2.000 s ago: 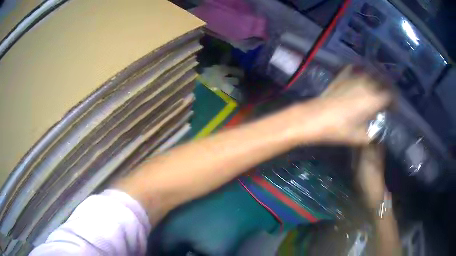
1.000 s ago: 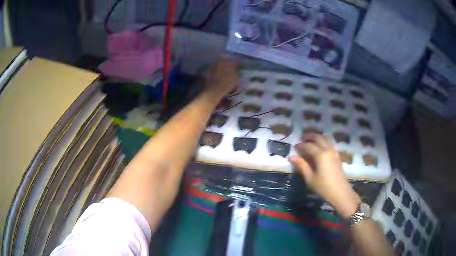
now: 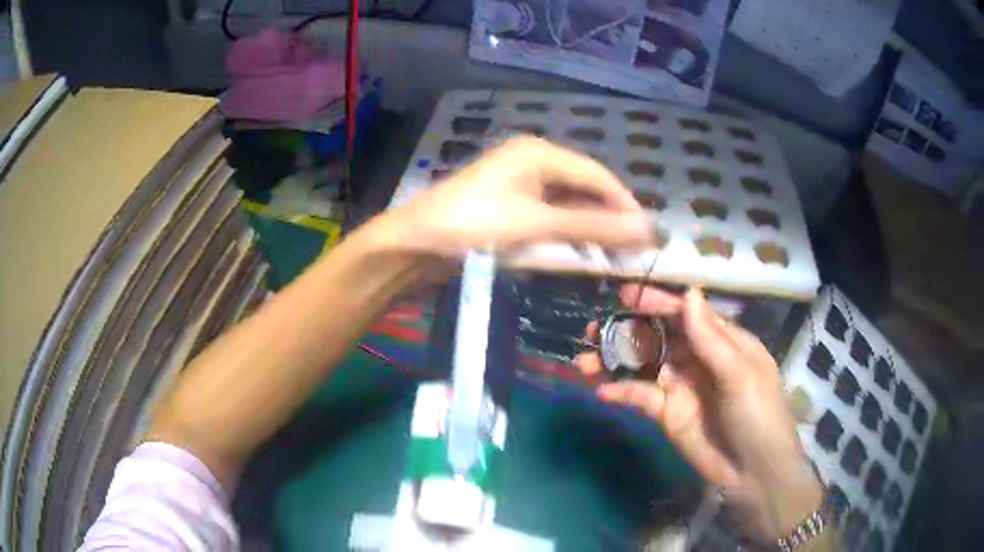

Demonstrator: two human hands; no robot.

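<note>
My right hand [image 3: 728, 394], with a metal watch band at the wrist, holds a small round silver-and-dark speaker [image 3: 633, 345] in its fingers. A thin dark lead [image 3: 648, 283] runs up from the speaker to the fingertips of my left hand [image 3: 529, 199]. My left hand is blurred, with curled fingers that seem to pinch the lead; it is in front of the rear foam tray [image 3: 798, 232]. A white upright fixture [image 3: 472, 356] with a green patch stands in front of me, left of the speaker.
Tall curved-looking cardboard-and-foam layers [image 3: 119, 313] stand at the left. A foam tray with dark parts [image 3: 804, 350] tilts at the right. A red cable [image 3: 352, 119] hangs beside pink cloth [image 3: 278, 81]. The green mat [image 3: 345, 464] lies below, and picture sheets [image 3: 604, 38] are behind.
My left hand has moved from the rear tray's left side toward my right hand. My right hand has come off the tray and turned, now holding the speaker. The white fixture shows more fully.
</note>
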